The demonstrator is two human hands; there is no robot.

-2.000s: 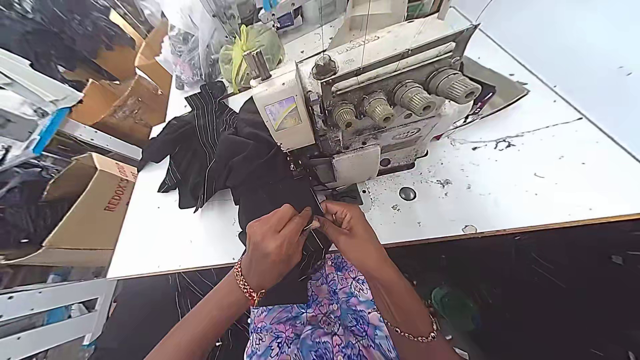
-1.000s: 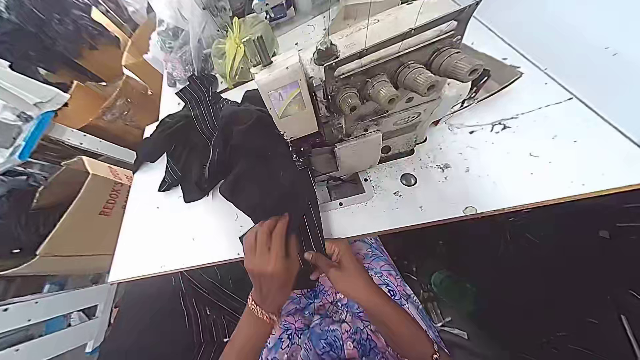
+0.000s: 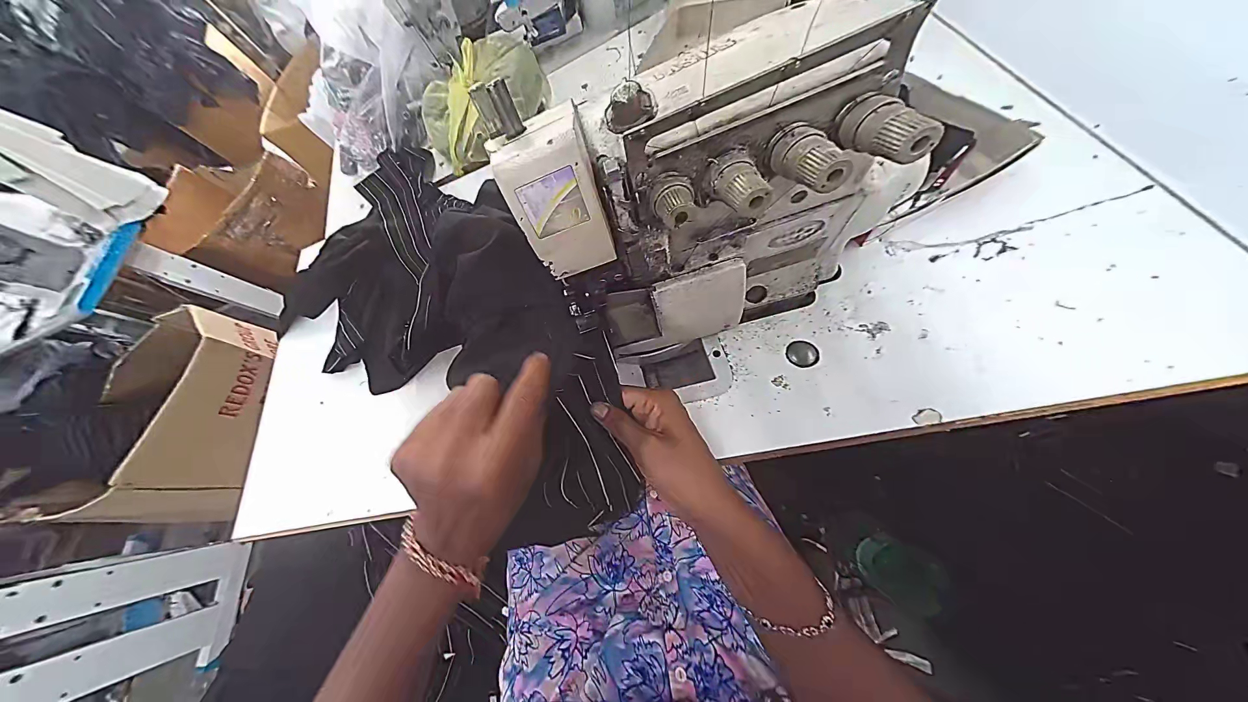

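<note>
Black fabric with pale stripes runs from the table's left side to the presser foot of an overlock sewing machine and hangs over the front edge. My left hand lies on the fabric in front of the machine head, index finger stretched forward; whether it grips any cloth cannot be told. My right hand pinches the right edge of the striped part between thumb and fingers, just below the stitch plate. The needle area is partly hidden by the machine head.
Behind the machine head sits a yellow-green plastic bag, with clear plastic bags beside it. Open cardboard boxes stand left of the white table. A white metal frame is at lower left.
My left hand has moved forward along the fabric toward the machine head. My right hand has also moved up, from lower on the cloth to its edge near the stitch plate.
</note>
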